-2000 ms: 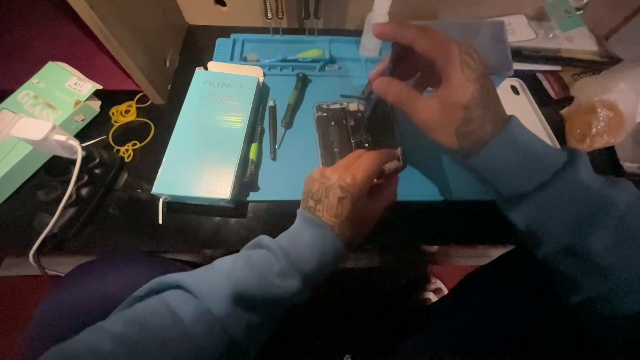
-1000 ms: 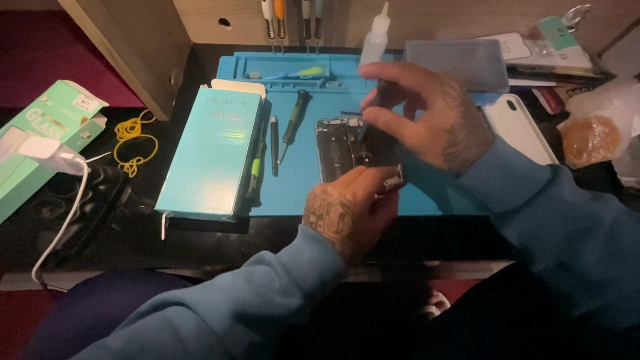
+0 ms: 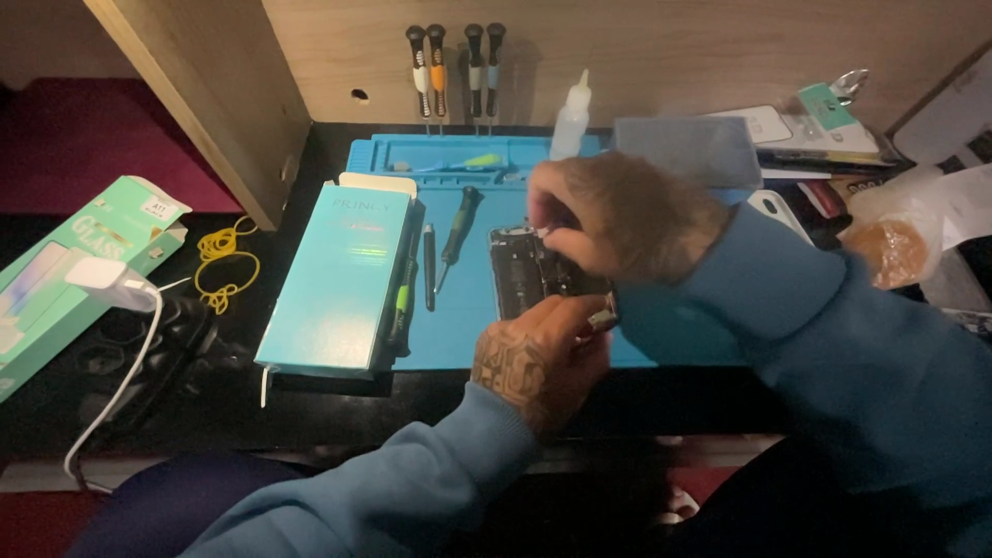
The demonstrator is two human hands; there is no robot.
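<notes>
An opened smartphone [image 3: 518, 271] lies on a blue silicone repair mat [image 3: 434, 341], its inner parts bare. My left hand [image 3: 539, 356] holds the phone's lower right corner. My right hand [image 3: 620, 213] is over the phone's upper part, thumb and forefinger pinched near its top edge; whatever small item may be between them is too hidden to tell. Left of the phone lie a screwdriver with a dark green handle [image 3: 463, 225], a slim black tool [image 3: 429, 267] and a black and green tool [image 3: 402, 298]. A teal box [image 3: 337, 279] stands beside them.
Behind my right hand are a plastic dropper bottle [image 3: 570, 124] and a translucent case [image 3: 687, 151]. Several small screwdrivers [image 3: 437, 74] stand at the back. A white phone case [image 3: 777, 213] lies right. Yellow cord [image 3: 225, 263], a white charger [image 3: 112, 280] and a green box [image 3: 58, 310] are left.
My right hand has come down closer to the phone's top, its fingers now pinched together. My left hand stays at the phone's lower corner. The view has tilted up somewhat.
</notes>
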